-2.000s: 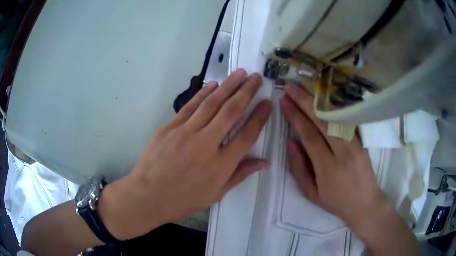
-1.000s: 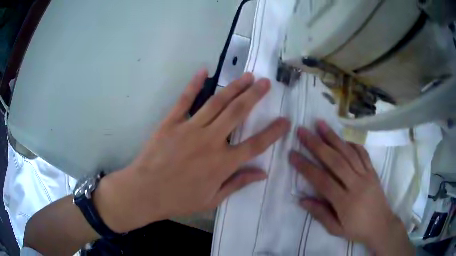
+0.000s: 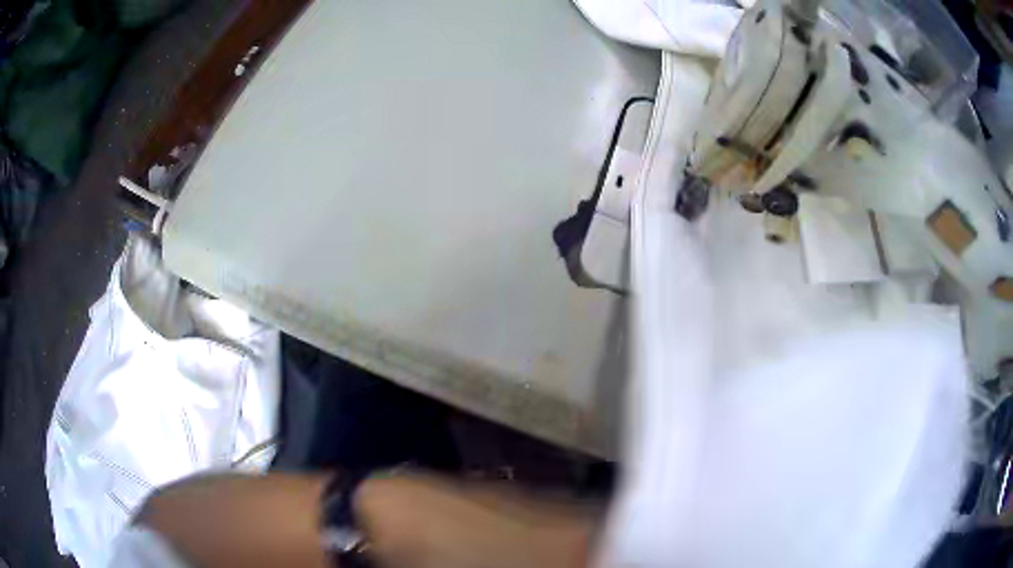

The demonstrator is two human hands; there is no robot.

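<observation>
White jeans cloth (image 3: 689, 322) lies under the sewing machine head (image 3: 778, 100) and runs down to the bottom edge. Its lower right part is raised and blurred, with a stitched edge along its left side. The presser foot (image 3: 691, 198) shows small and dark at the cloth. My left hand (image 3: 489, 527) is low in the picture, blurred, past the wrist with the dark watch; its fingers are hidden at the cloth or cut off, so its grip cannot be told. My right hand is not in view; the cloth may cover it.
The pale machine table (image 3: 422, 189) fills the middle, with a worn front edge. More white jeans (image 3: 156, 388) hang at the lower left. A metal slide plate (image 3: 613, 222) lies left of the cloth. Green cloth (image 3: 50, 89) shows at the upper left, clear plastic at the upper right.
The view has pulled back and shifted. Both hands have left the area near the needle; my left hand is now low. The cloth's near part has lifted, and its pocket outline no longer shows.
</observation>
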